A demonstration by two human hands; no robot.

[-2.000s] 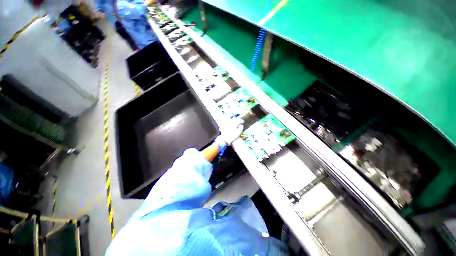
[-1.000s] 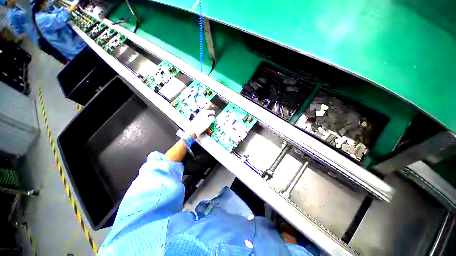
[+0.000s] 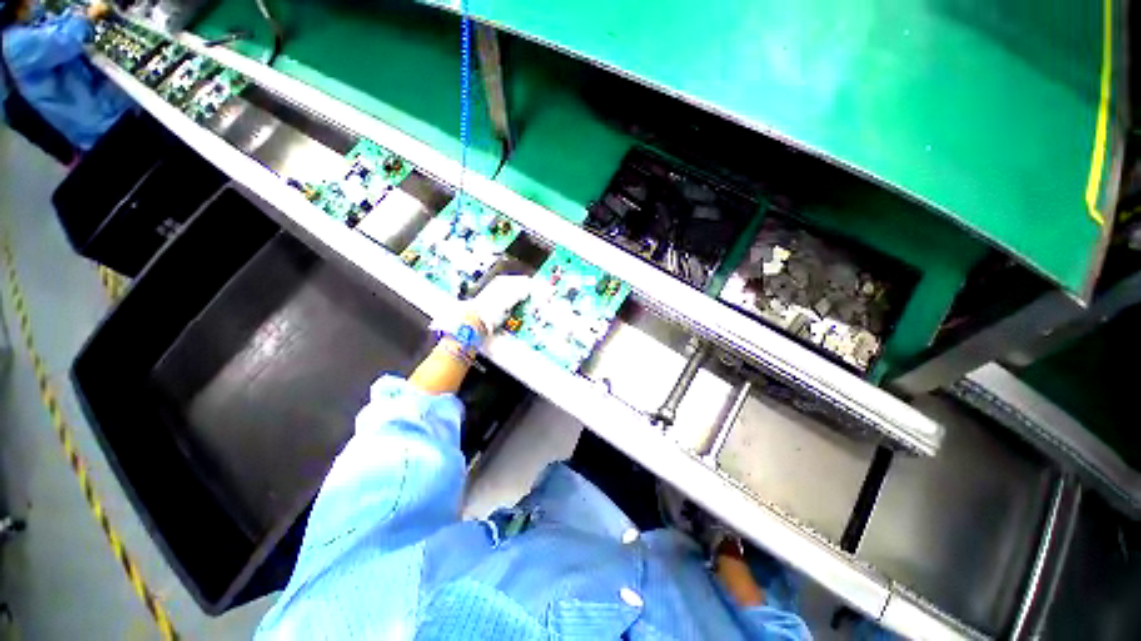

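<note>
My left hand (image 3: 501,302), in a white glove with a blue band at the wrist, rests over the near conveyor rail (image 3: 413,292). Its fingers are at the left edge of the nearest green circuit board (image 3: 569,309); whether they grip it is not clear. A second circuit board (image 3: 461,246) lies just up the line, and a third circuit board (image 3: 359,182) farther up. My right wrist (image 3: 731,551) shows low at the lap beside the rail; its hand is dark and mostly hidden, its grip unclear.
A large black tote (image 3: 269,376) stands left of the line, with another black tote (image 3: 131,188) behind it. Under the green bench (image 3: 801,75) are a tray of dark parts (image 3: 669,219) and a tray of light parts (image 3: 813,294). A smocked person (image 3: 63,75) is up the line.
The view has turned, so the line and totes sit farther left and my right wrist shows more clearly. My left hand stays at the same board's edge.
</note>
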